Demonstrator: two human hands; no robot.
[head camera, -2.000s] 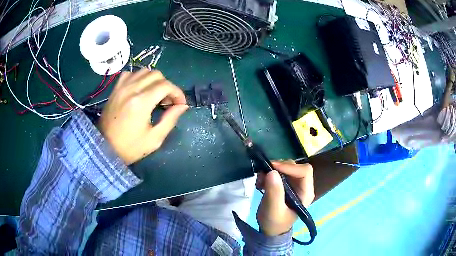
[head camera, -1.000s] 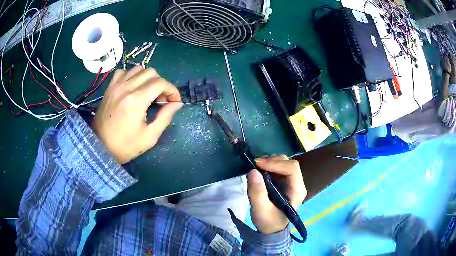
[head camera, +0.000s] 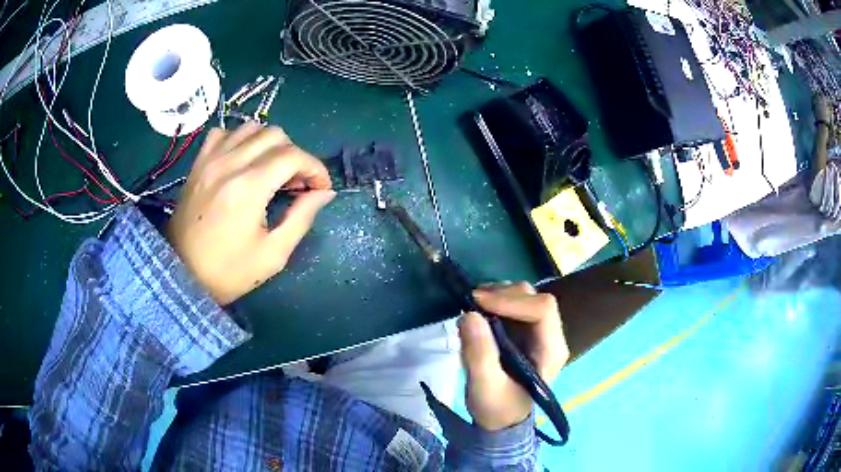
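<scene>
My left hand (head camera: 244, 214) pinches a thin lead wire between thumb and forefinger, its end pointing right toward the holding block. The dark, ragged holding block (head camera: 372, 164) lies on the mat. A small silver connector (head camera: 379, 194) stands at its front edge. My right hand (head camera: 507, 355) holds the black soldering iron (head camera: 458, 284) like a pen. The iron's dark tip is just right of and below the connector; I cannot tell if they touch.
White solder spool (head camera: 172, 79) and loose connectors (head camera: 256, 97) at upper left, tangled cables (head camera: 69, 175) far left. Fume fan (head camera: 373, 41) behind the block. Iron stand (head camera: 533, 138) with yellow sponge (head camera: 569, 230) to the right, black soldering station (head camera: 650, 88) beyond. Cardboard (head camera: 609, 309) below the mat's edge.
The view has shifted slightly, so the bench things sit farther left. Both hands keep their holds. The iron's tip is nearer the connector than two seconds ago. Grey shapes on the floor have left the lower right.
</scene>
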